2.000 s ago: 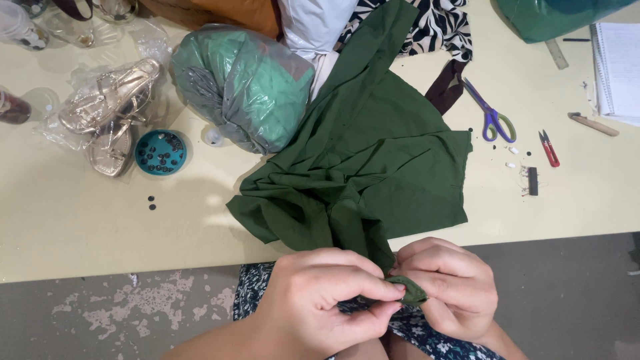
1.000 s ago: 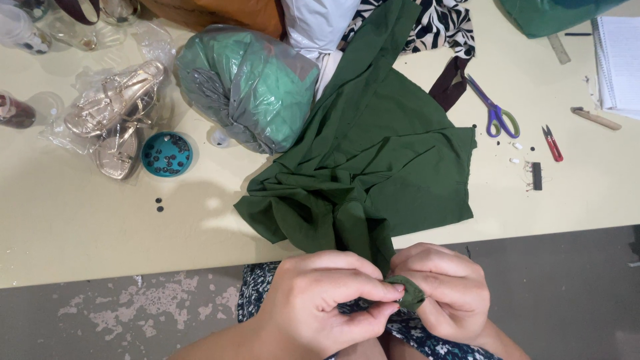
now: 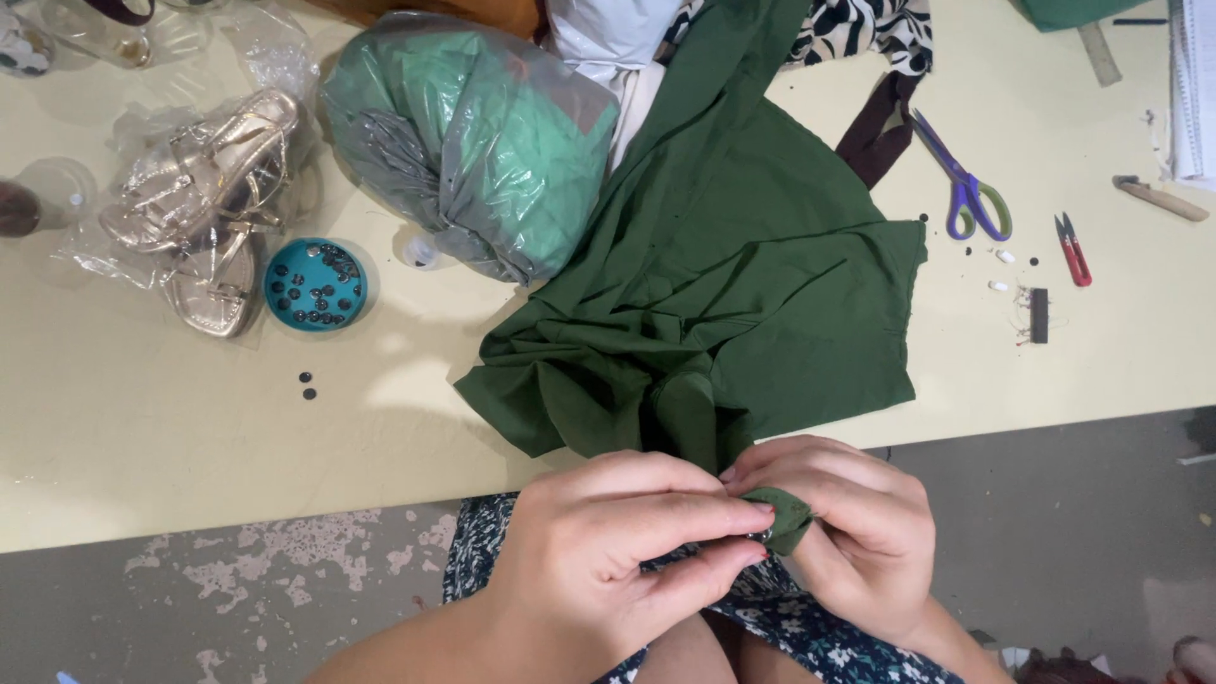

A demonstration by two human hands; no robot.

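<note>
Dark green fabric [image 3: 807, 313] lies spread and bunched on the table, one end hanging over the front edge to my hands. My left hand [image 3: 636, 541] pinches a small shiny round piece, perhaps a snap button, between thumb and fingertips against that end. My right hand [image 3: 845, 522] grips the folded green end from the other side. Whether a needle is held cannot be seen. A teal round dish [image 3: 315, 285] with several dark metallic snap-like discs stands at the left; more small dark discs [image 3: 307, 386] lie just below it.
Purple-handled scissors [image 3: 964, 190], red thread snips [image 3: 1073, 252], a dark pin strip [image 3: 1038, 315], a wooden-handled tool [image 3: 1161, 198] and a notebook [image 3: 1194, 95] lie at right. Gold sandals [image 3: 204, 190] in clear plastic and a bag of green material [image 3: 475, 142] are at left. The table's front edge [image 3: 237, 518] runs above my lap.
Both hands stay at the green fabric end. The left fingertips now show a shiny round piece at the cloth. The things on the table have not plainly moved.
</note>
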